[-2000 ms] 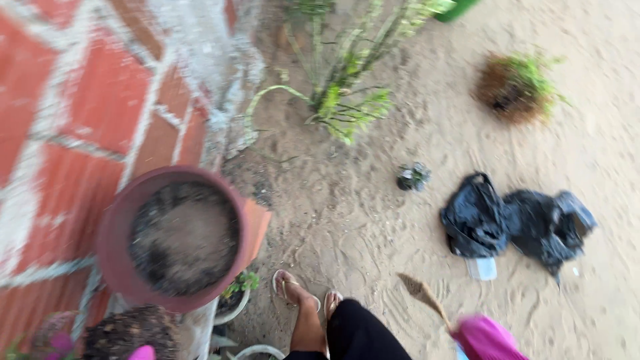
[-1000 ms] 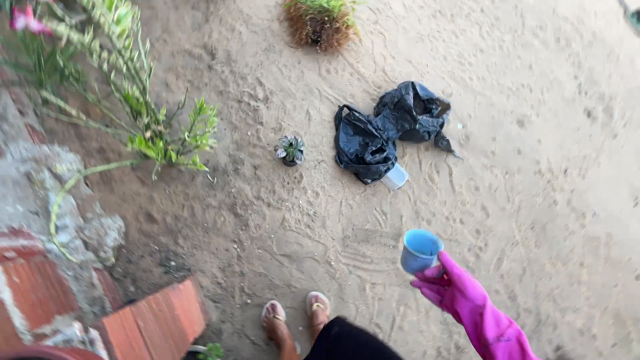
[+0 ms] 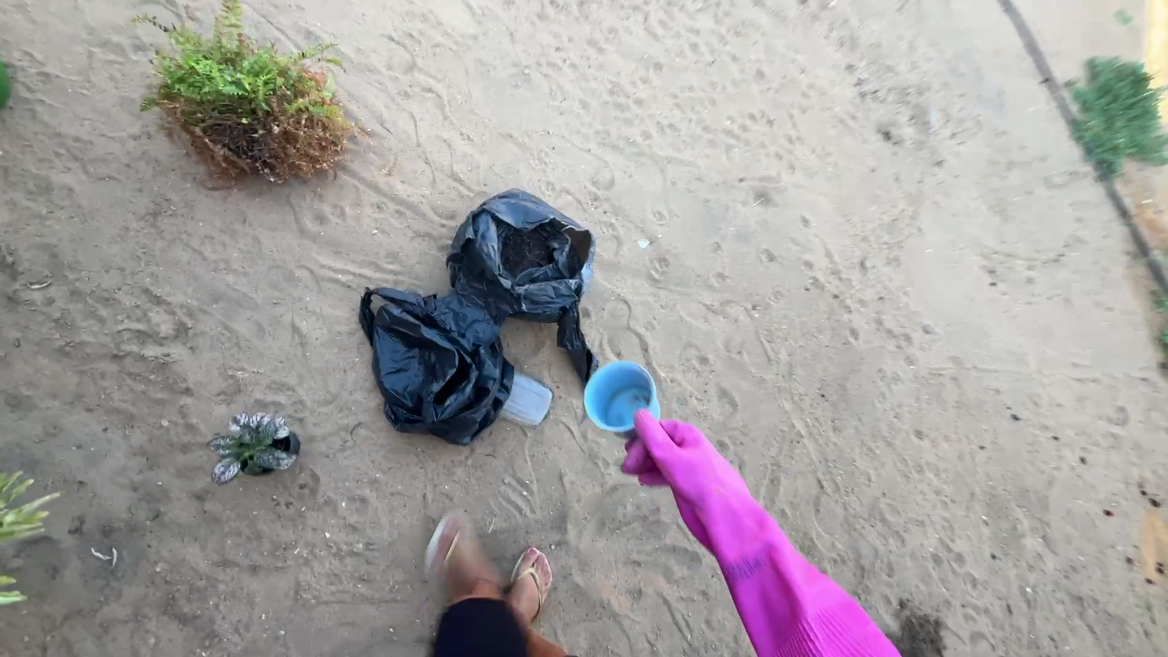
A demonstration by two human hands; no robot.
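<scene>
My right hand (image 3: 671, 452), in a pink rubber glove, grips the rim of a blue plastic cup (image 3: 621, 396) between thumb and fingers; the cup looks empty. My left hand is out of view. Just left of the cup, on the sand, lie two black plastic bags. The upper bag (image 3: 520, 297) gapes and holds dark soil; the lower bag (image 3: 433, 370) is crumpled, its contents hidden. A clear plastic container (image 3: 527, 400) pokes out from beside the lower bag.
A small potted plant with speckled leaves (image 3: 255, 445) stands at the left. A fern with a bare root ball (image 3: 255, 114) sits at the upper left. My sandalled feet (image 3: 531, 579) are at the bottom. Green plants (image 3: 1121, 117) grow along an edge at the far right.
The view has swung from the brick wall and large pot toward the sand and bags. My gloved right hand with the cup is now beside the bags, nearer than one second ago.
</scene>
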